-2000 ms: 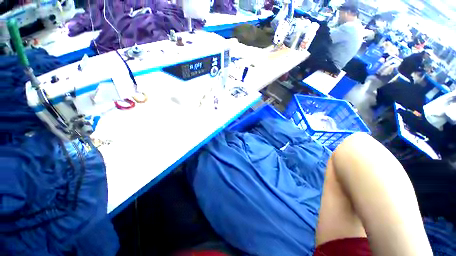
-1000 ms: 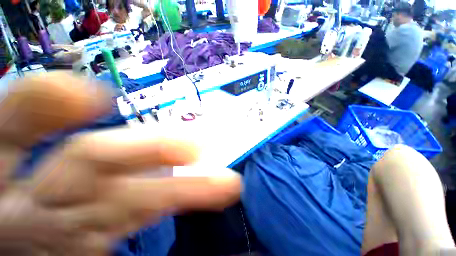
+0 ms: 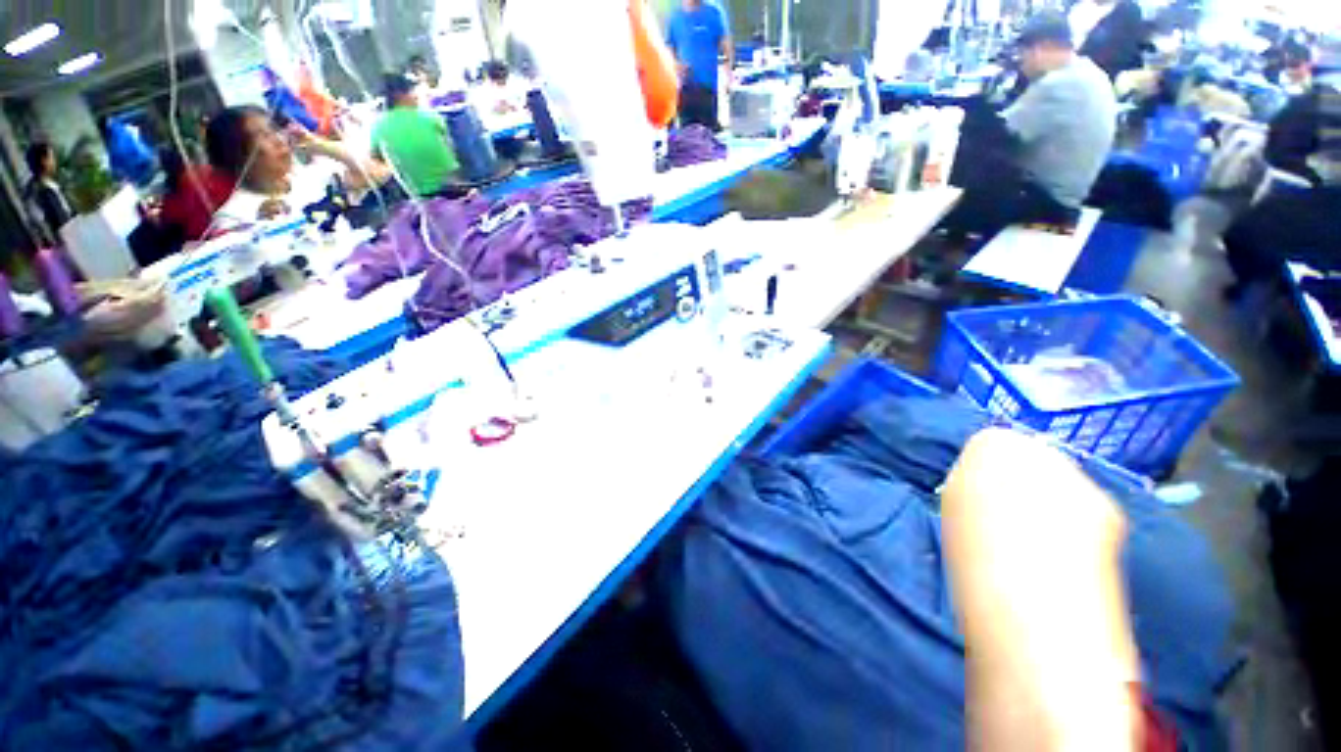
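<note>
Neither of my hands shows. My bare right arm comes up from the bottom edge at the right, bent over a smooth dark-blue cloth heap [image 3: 794, 588] below table level; a bit of red sleeve shows beside it. Its hand cannot be made out. A crumpled blue garment pile [image 3: 177, 588] covers the table's left end. The white sewing machine [image 3: 427, 389] stands on the table, its presser foot area [image 3: 390, 514] at the pile's edge, with blue cloth under or against it. Red-handled snips [image 3: 494, 431] lie near the machine head.
A blue plastic crate [image 3: 1088, 367] stands on the floor beyond the blue heap. The white table's blue front edge [image 3: 618, 573] runs diagonally. Purple cloth [image 3: 500, 235] lies on a station behind. Several people sit at other stations; one in grey [image 3: 1066, 118] is at upper right.
The blurred hand that crossed the left side a second ago is gone from view. The view has shifted and shows more of the blue pile. My right arm has changed its bend over the heap.
</note>
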